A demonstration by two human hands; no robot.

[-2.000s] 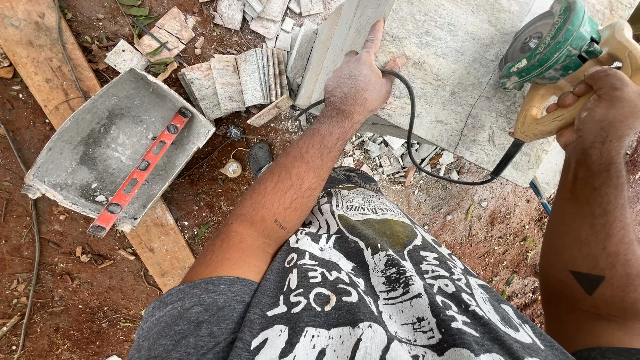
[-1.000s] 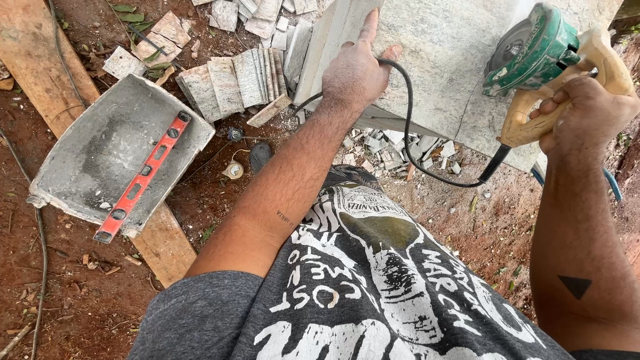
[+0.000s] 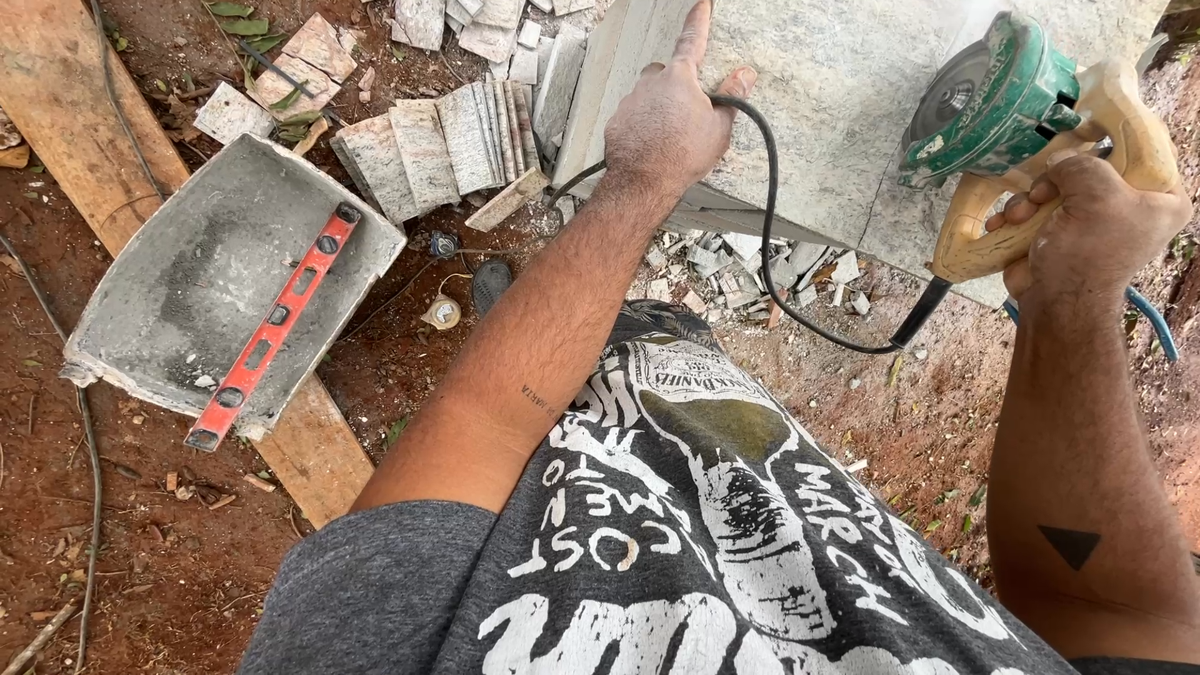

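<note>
My right hand (image 3: 1087, 225) grips the tan handle of a green circular stone saw (image 3: 994, 103), whose disc rests at the surface of a pale stone slab (image 3: 825, 84), with whitish dust above it. A thin dark line runs across the slab from the blade toward its near edge. My left hand (image 3: 670, 117) lies on the slab's left part, its index finger stretched out and its thumb apart. The saw's black power cord (image 3: 771, 216) loops out from between that thumb and palm and joins the back of the handle.
A grey mortar tub (image 3: 206, 272) with a red spirit level (image 3: 272, 328) across it stands at left, over a wooden plank (image 3: 319, 450). Cut stone tiles (image 3: 455, 141) lean in a row beside the slab. Stone offcuts (image 3: 741, 267) and a tape measure (image 3: 442, 311) lie on reddish soil.
Between two seconds and one second ago, the saw in my right hand shifted toward me and left over the slab. My left hand has stayed on the slab.
</note>
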